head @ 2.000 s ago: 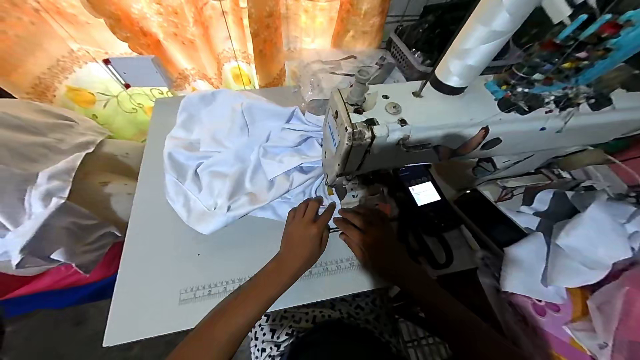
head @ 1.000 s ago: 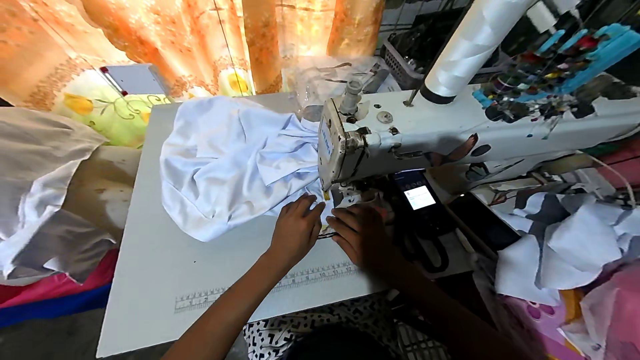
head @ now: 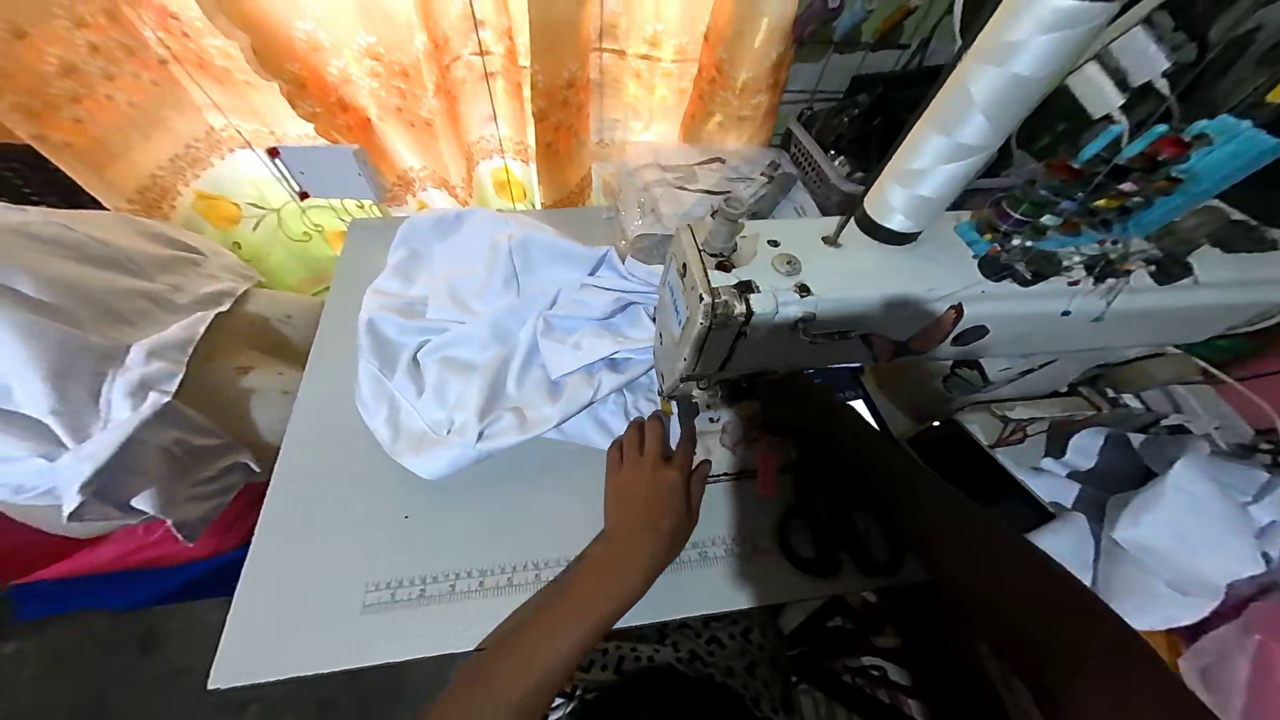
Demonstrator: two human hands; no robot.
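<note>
A pale blue-white cloth (head: 470,330) lies bunched on the table, its gathered right end running to the head of a sewing machine (head: 840,300). My left hand (head: 650,480) rests palm down just in front of the needle area, fingertips at the cloth's near edge; whether it pinches the cloth is not visible. My right hand reaches under the machine arm, dark and in shadow, and its fingers are hidden. Black-handled scissors (head: 815,535) appear to lie in shadow below the right forearm.
A printed ruler scale (head: 470,582) runs along the table (head: 330,640). A large white thread cone (head: 975,120) and a blue rack of bobbins (head: 1150,190) stand on the machine. A dark phone (head: 980,475) and white cloth scraps (head: 1180,530) lie at right. Draped cloth (head: 90,360) hangs at left.
My right hand has moved from beside my left hand, near the needle, to the right and under the machine arm. My left hand stays by the needle area.
</note>
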